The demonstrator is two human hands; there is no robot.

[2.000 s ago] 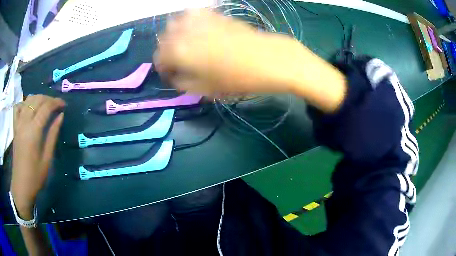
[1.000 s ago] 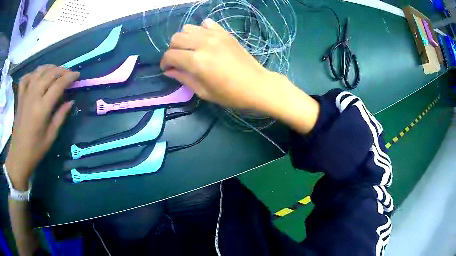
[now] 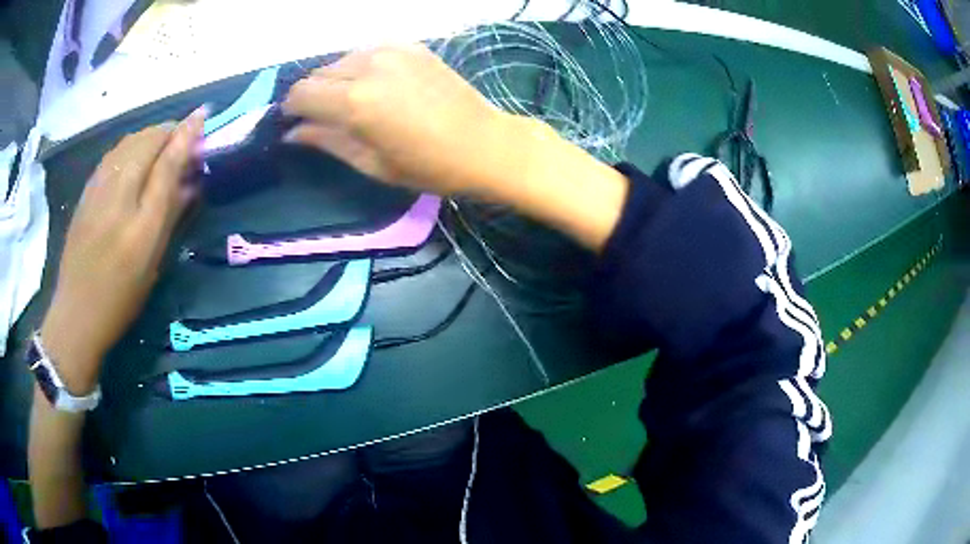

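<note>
My left hand [image 3: 138, 213] grips the narrow end of a blurred pale pink-lilac 3D printing pen [image 3: 236, 133], tilted up over the mat. My right hand [image 3: 372, 112] is at the pen's wide end, fingers bent together; what its fingertips hold is hidden. A blue pen [image 3: 253, 98] lies just behind, partly covered. In front of my hands lie a pink pen [image 3: 335, 239] and two blue pens, an upper one [image 3: 282, 317] and a lower one [image 3: 282, 378], with black cables at their wide ends.
Clear filament [image 3: 612, 80] lies in a loose coil behind my right forearm. A black cable or tool [image 3: 745, 133] lies right. A brown cardboard box [image 3: 899, 117] with coloured pieces is far right. A white board [image 3: 266, 27] borders the dark green mat [image 3: 255, 441]. White crumpled material [image 3: 21, 228] is at left.
My left hand has taken hold of the pink pen near the back and lifted it. My right hand has moved left to its wide end.
</note>
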